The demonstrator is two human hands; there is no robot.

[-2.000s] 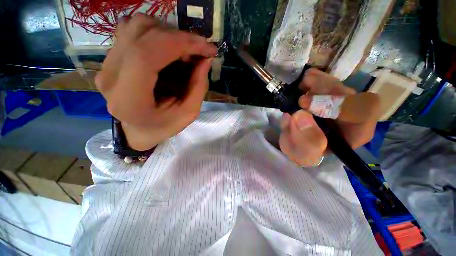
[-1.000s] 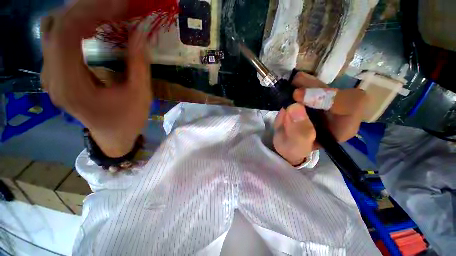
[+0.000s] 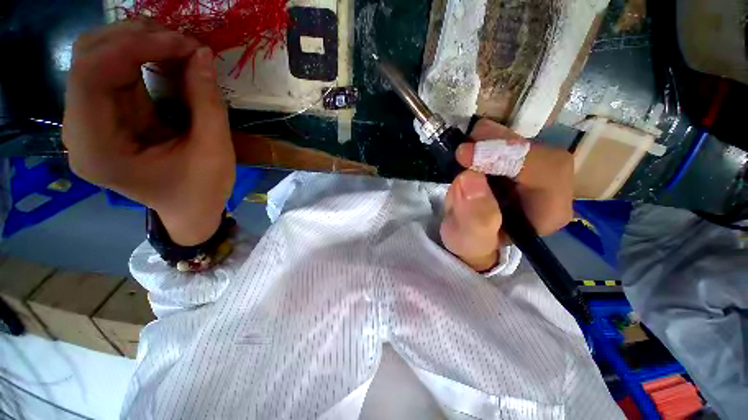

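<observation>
My right hand (image 3: 513,189), with white tape on one finger, holds the black soldering iron (image 3: 439,139). Its bare metal tip points up and left over the dark green bench. A small dark component (image 3: 340,98) lies on the right edge of the pale wire board (image 3: 262,94), below the black fixture (image 3: 312,43) with its pale centre. My left hand (image 3: 152,123) is at the left, fingers curled with the tips near the red lead wires (image 3: 246,29). Whether it pinches anything is not clear. A thin silvery strand (image 3: 283,117) runs between the left hand's side and the component.
The brown crusty cleaning pad (image 3: 513,49) lies between rough white blocks, right of the iron tip. A tan taped block (image 3: 611,156) is further right. Brown cardboard (image 3: 287,154) edges the bench. Blue racks show below, with cardboard boxes (image 3: 70,299) at lower left and grey cloth at right.
My left hand has left the component, which now lies on the board edge, and moved left to the red wires. The iron has shifted slightly left and up, still in my right hand.
</observation>
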